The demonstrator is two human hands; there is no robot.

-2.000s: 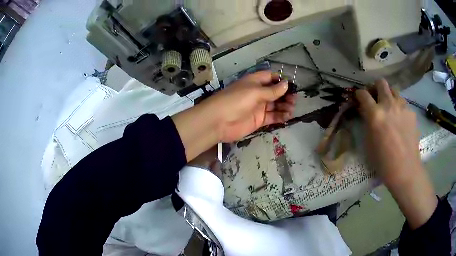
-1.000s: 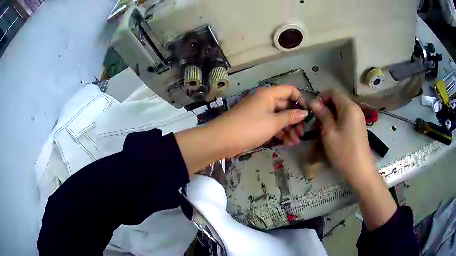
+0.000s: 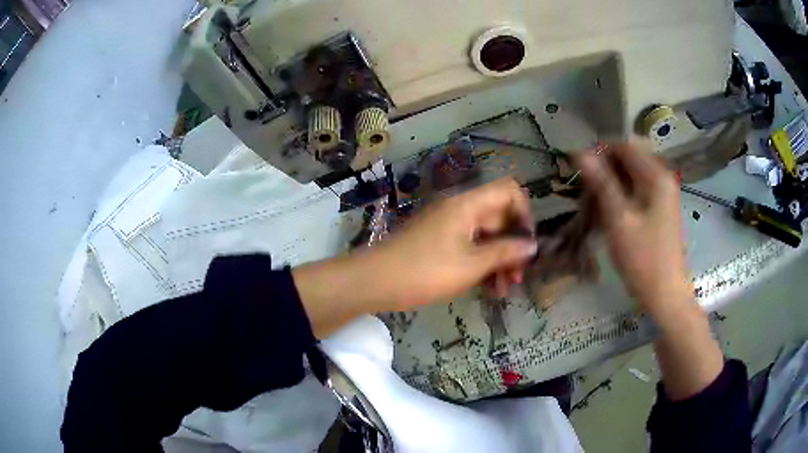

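Note:
My left hand is over the machine bed with its fingers curled together, shut on a small dark piece that looks like the needle clamp. The piece is mostly hidden by the fingers. My right hand is blurred, just right of the left hand and apart from it, with its fingertips bent together. Whether it holds something cannot be told. The cream sewing machine stands behind both hands, with two ridged tension knobs on its head.
A white denim jacket lies left of the machine head. A smooth white band curves below the left forearm. A brown cloth scrap lies on the bed. A black-and-yellow screwdriver lies at the right.
The right hand was at the red-handled tool, then met the left fingertips, and now has drawn off to the right. The left hand has moved lower on the bed.

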